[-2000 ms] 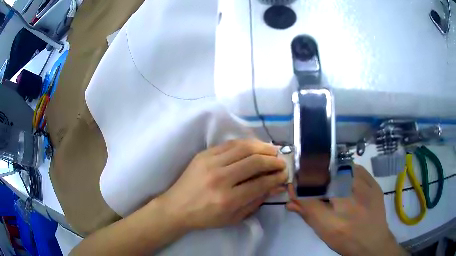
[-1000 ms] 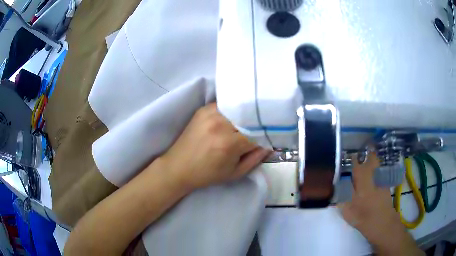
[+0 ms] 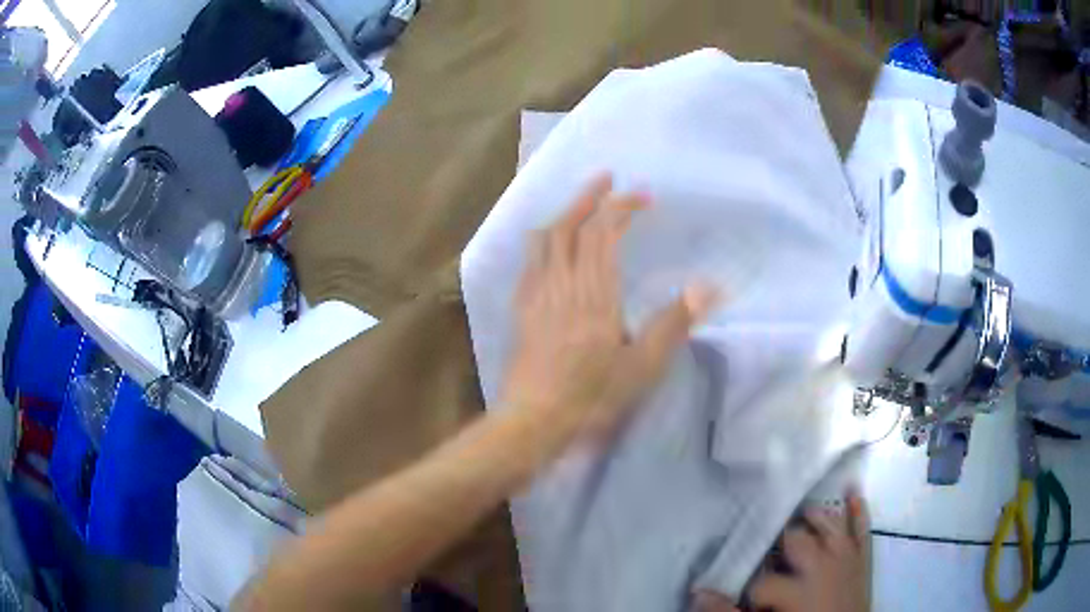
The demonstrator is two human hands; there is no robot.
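Pale cloth [image 3: 729, 155] lies over a large brown panel [image 3: 395, 407], left of the white sewing machine head [image 3: 920, 287]. My left hand [image 3: 586, 311] is spread flat on the pale cloth, slightly blurred, with its fingers apart. My right hand [image 3: 819, 562] is low in the picture, in front of the machine, at a folded edge of the cloth. It is partly cut off by the bottom edge, and its grip cannot be made out. The presser foot area [image 3: 914, 424] is lit, and the cloth's edge runs beside it.
Scissors with yellow and green handles [image 3: 1012, 556] lie right of the machine foot. A clear container [image 3: 209, 257], coloured-handled tools [image 3: 277, 197] and a dark object [image 3: 253, 126] are at left. Blue bins [image 3: 132, 466] stand below the table's left edge.
The view has shifted back and left, showing the whole machine head. My left hand has left the needle area and opened on the cloth. My right hand has moved from behind the guard to the cloth's front edge.
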